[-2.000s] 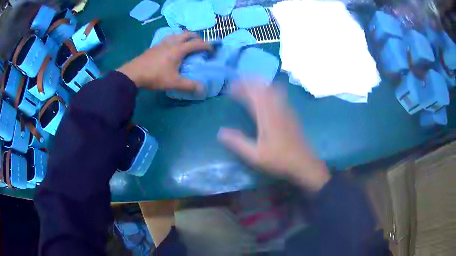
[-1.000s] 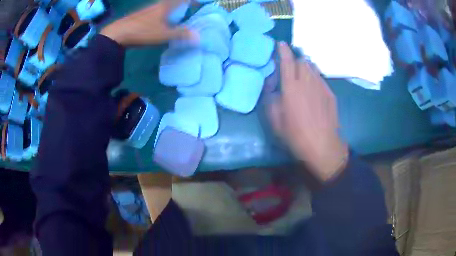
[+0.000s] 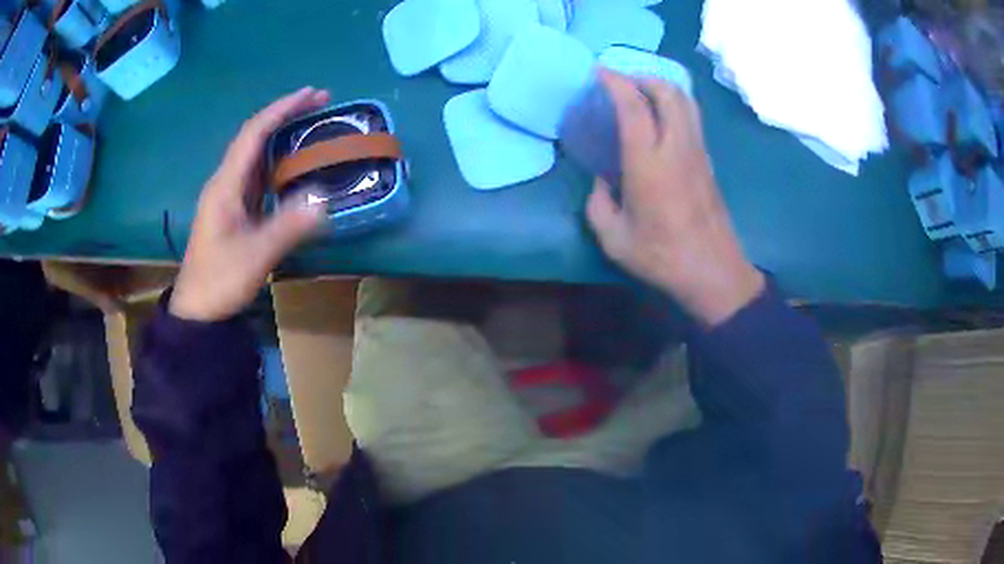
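Note:
A light-blue speaker unit [image 3: 369, 209] with a black open face turned up and a brown strap [image 3: 350, 154] across it lies near the bench's front edge. My left hand [image 3: 248, 209] grips it, fingers behind its far left corner and thumb at the near side. My right hand [image 3: 666, 193] holds a dark grey-blue cover [image 3: 592, 130], slightly blurred, at the right side of the loose covers. Light-blue front covers [image 3: 539, 83] lie overlapping between the hands and farther back.
Finished-looking speaker units [image 3: 138, 55] with brown straps crowd the left. White sheets [image 3: 798, 77] lie at the back right, with more blue units [image 3: 936, 154] beyond. Cartons [image 3: 930, 430] stand below the bench edge. A red object [image 3: 567, 399] is below the bench.
My left hand has left the covers and taken hold of the speaker unit, now turned face up. My right hand has taken a dark cover. The near covers have gone from the bench edge.

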